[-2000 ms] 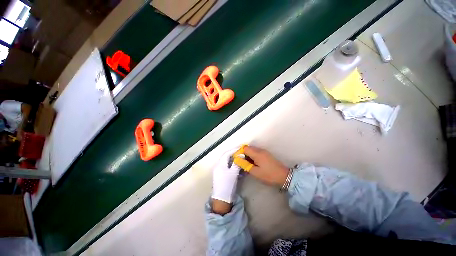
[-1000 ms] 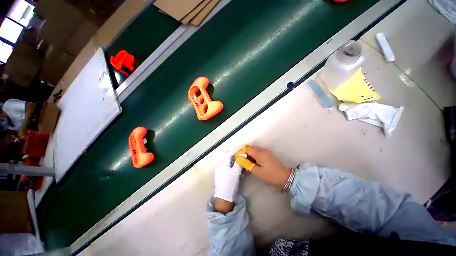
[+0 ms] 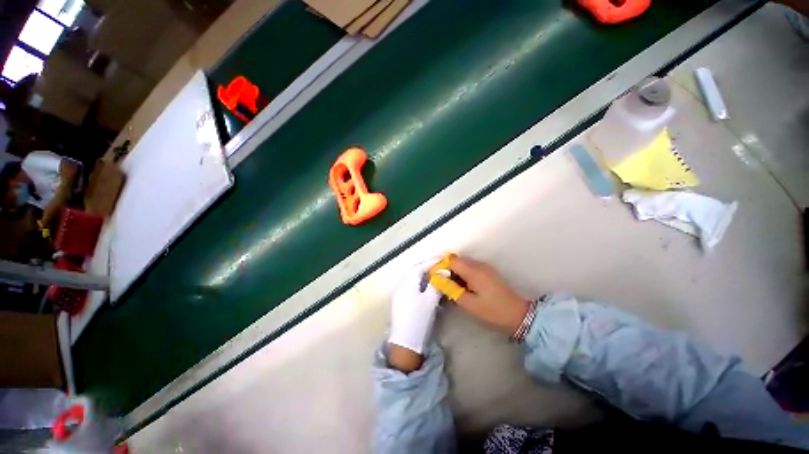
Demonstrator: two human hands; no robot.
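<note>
My left hand [image 3: 413, 312], in a white knit glove, is over the table with its fingers curled. My right hand [image 3: 488, 294], bare with yellow-orange finger cots, meets the left fingertips. A small dark spot shows between them; whether it is a held part is hidden by the fingers. An orange controller shell [image 3: 356, 186] lies on the green conveyor belt [image 3: 461, 115] beyond my hands. Another orange shell [image 3: 614, 9] is cut off by the top edge.
Right on the table [image 3: 550, 230] are a translucent bottle [image 3: 635, 113], yellow sheet [image 3: 655, 163], crumpled white cloth [image 3: 681, 211], grey-blue block [image 3: 591, 171] and white stick [image 3: 710, 93]. Across the belt are a white board [image 3: 173, 182], red-orange part [image 3: 239, 96] and cardboard [image 3: 364, 12]. A person [image 3: 43, 177] is far left.
The view has shifted left. The shells have moved down-left along the belt; the left one has gone from its place, and another has come in at the top. My hands remain together.
</note>
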